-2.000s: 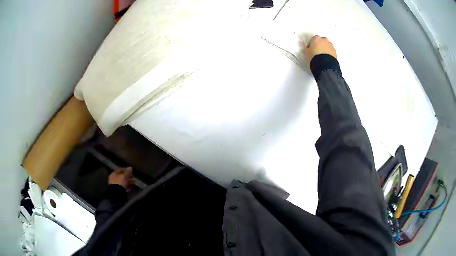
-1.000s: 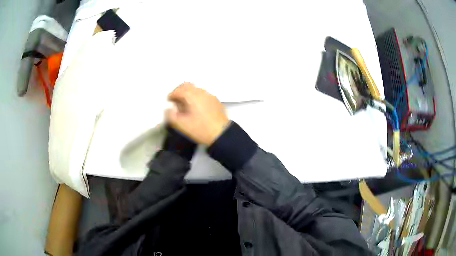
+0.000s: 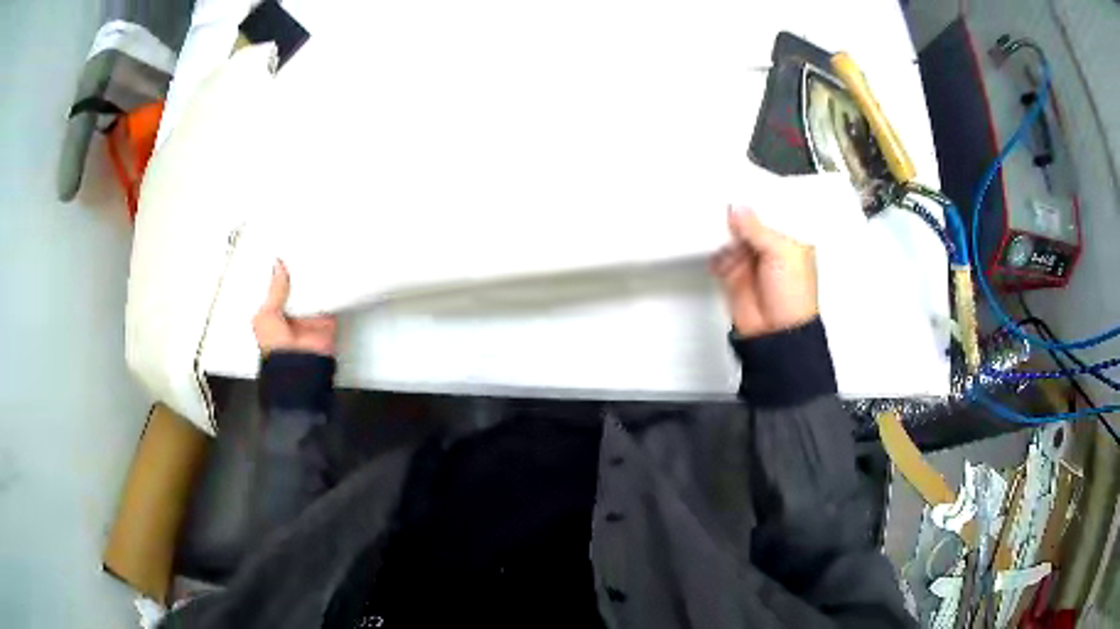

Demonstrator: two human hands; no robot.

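A cream fabric panel (image 3: 528,264) is stretched between my two hands near the table's front edge, its near edge slightly raised with a shadow below. Much of it is washed out against the white table. My left hand (image 3: 292,322) grips its left end, thumb up. My right hand (image 3: 768,277) grips its right end, thumb and fingers closed on the cloth. The steam iron (image 3: 841,129) with a yellow wooden handle lies on the dark rest pad (image 3: 781,113) at the right, just beyond my right hand.
Cream stacked panels (image 3: 184,246) drape over the table's left side. A small black item (image 3: 275,31) lies at the far left. A red-and-black steam generator (image 3: 1001,160) stands at the right, with blue hoses. A brown cardboard roll (image 3: 154,498) is at the lower left, a bin of scraps (image 3: 983,528) lower right.
My hands, close together over the cloth a second ago, have moved apart to left and right. The panel is now spread between them. Earlier, my right hand reached across the far table.
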